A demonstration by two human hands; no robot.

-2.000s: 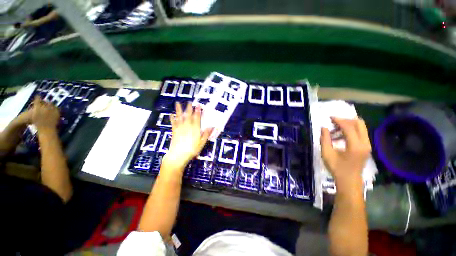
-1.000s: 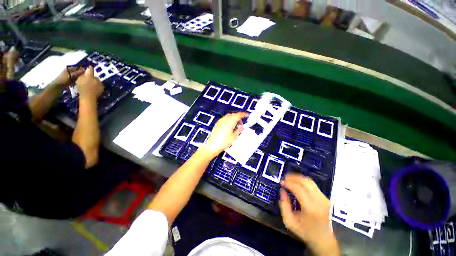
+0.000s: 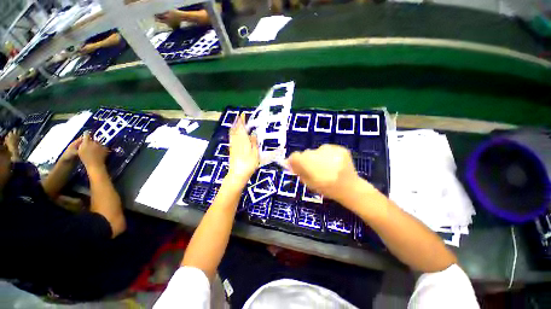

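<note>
My left hand point(image 3: 243, 149) holds a white die-cut gasket sheet point(image 3: 277, 114) with dark rectangular openings, raised over the tray. My right hand point(image 3: 320, 170) is closed at the sheet's lower right edge, its fingertips pinching the sheet's lower corner. A phone front housing point(image 3: 262, 186) with a white frame lies tilted just below my left hand. The dark blister tray point(image 3: 379, 145) holds rows of housings, many with white outlines around their windows. My hands and the sheet hide the tray's middle.
White sheets point(image 3: 172, 172) lie left of the tray, with small offcuts point(image 3: 162, 136) above them. A stack of sheets point(image 3: 426, 181) and a desk fan point(image 3: 509, 179) stand right. A green conveyor point(image 3: 338, 75) runs behind. Another worker's arms point(image 3: 96, 163) are at the left.
My right hand has moved up and left from the tray's lower right to the sheet. The sheet now stands more upright. A tilted housing now shows below my left hand.
</note>
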